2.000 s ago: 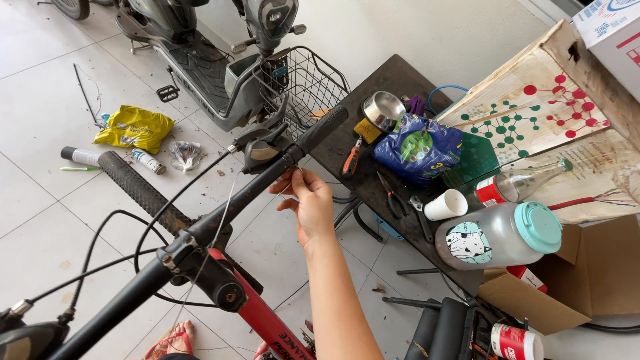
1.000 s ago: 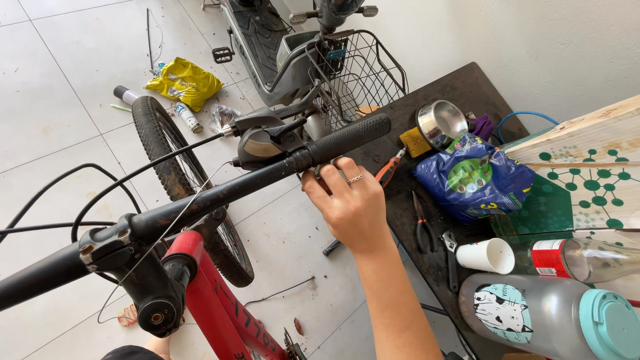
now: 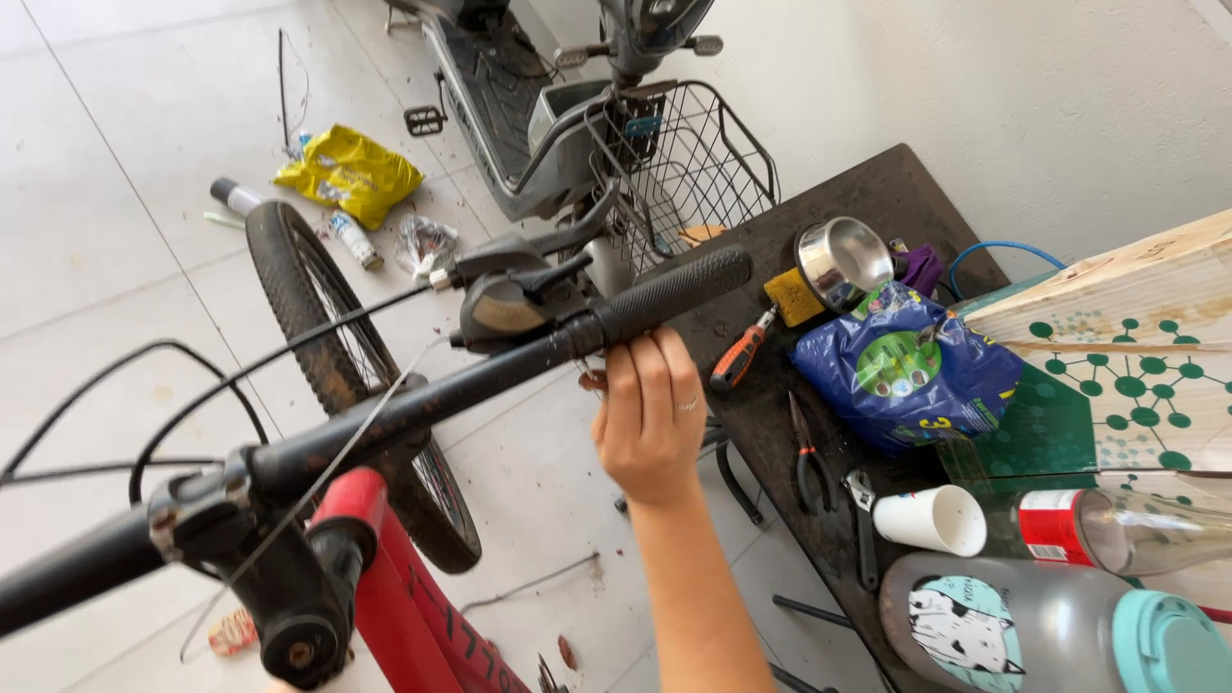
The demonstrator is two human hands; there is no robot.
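Note:
My right hand [image 3: 650, 414], wearing a ring, is at the underside of the black handlebar [image 3: 443, 390], by the inner end of the rubber grip [image 3: 674, 294]. Its fingers are curled and their tips are partly hidden, so what they pinch, if anything, does not show. Just above and left of the hand sits the shifter with its brake lever [image 3: 510, 303]. A thin bare metal cable [image 3: 332, 472] runs from near the shifter across the bar and stem [image 3: 279, 568]. Below the stem is the red bicycle frame [image 3: 404, 597]. My left hand is not in view.
On the dark table [image 3: 905, 183] at right are a screwdriver [image 3: 739, 356], needle-nose pliers [image 3: 808, 457], an adjustable wrench [image 3: 866, 539], a paper cup [image 3: 929, 520], a metal bowl [image 3: 844, 262], a blue bag [image 3: 905, 371] and bottles. An electric scooter [image 3: 539, 125] stands behind the front wheel [image 3: 318, 318].
The view has come closer to the grip end of the bar. My right hand stays beneath the bar near the grip; its fingers, more spread two seconds ago, are now curled closer together.

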